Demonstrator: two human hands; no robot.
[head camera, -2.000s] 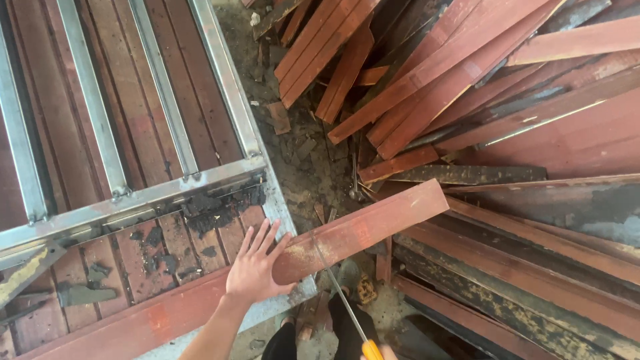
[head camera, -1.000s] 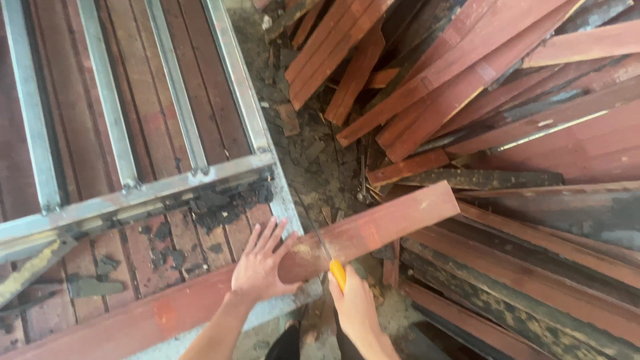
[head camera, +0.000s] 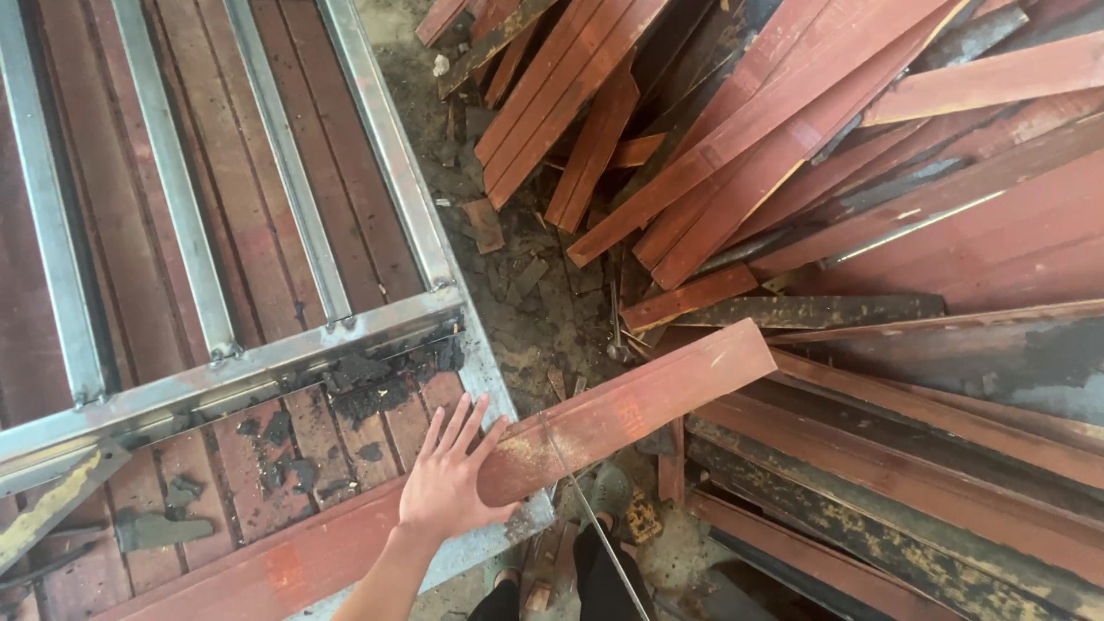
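My left hand (head camera: 453, 483) lies flat with fingers spread, pressing on a reddish-brown wooden plank (head camera: 595, 423). The plank rests over the corner of a metal-framed surface, its far end sticking out past the edge. A thin metal saw blade (head camera: 595, 517) crosses the plank just right of my left hand, running down past the bottom edge of the view. Pale sawdust lies on the wood beside the blade. My right hand and the saw's handle are out of view.
Galvanized steel bars (head camera: 280, 159) form a welded frame over red slats at left. Dark flakes (head camera: 371, 384) and a short yellow-marked piece (head camera: 60, 500) lie on the slats. Heaped red planks (head camera: 776, 138) and stacked boards (head camera: 862, 483) fill the right. Debris covers the floor (head camera: 535, 302); my feet are below.
The blade has slid down toward the bottom edge; the yellow handle and my right hand, seen one second ago, have left the view. My left hand stays on the plank.
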